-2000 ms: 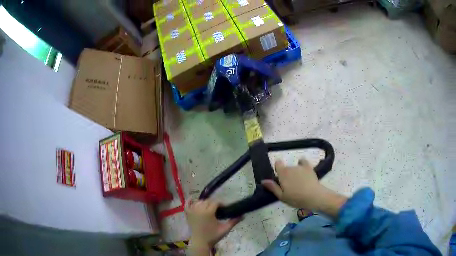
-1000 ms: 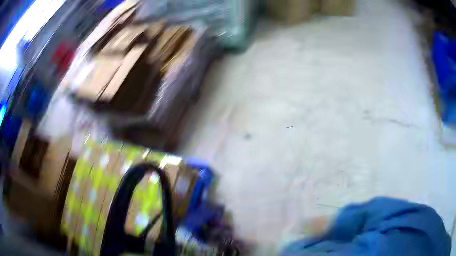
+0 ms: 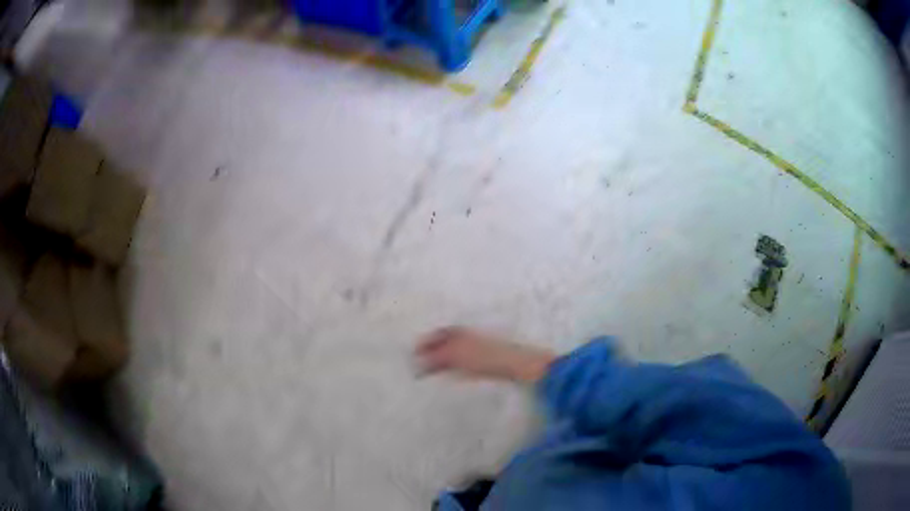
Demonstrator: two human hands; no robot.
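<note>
My right hand (image 3: 461, 354) is blurred in the lower middle, at the end of a blue sleeve, above the pale scuffed floor (image 3: 299, 269). No thing shows in it, and blur hides whether its fingers are apart or closed. My left hand is not in view. The pallet jack and the taped cartons are out of the picture.
Brown cardboard boxes (image 3: 85, 195) stand at the left edge. A blue frame or stand (image 3: 446, 35) is at the top. Yellow-black floor tape (image 3: 788, 168) runs on the right, near a worn floor mark (image 3: 767, 274). A pale perforated surface (image 3: 878, 404) is at lower right.
The view has swung away from the taped cartons and pallet jack handle to the floor with tape lines. Both hands gripped the handle two seconds ago; now only my right hand shows, off it.
</note>
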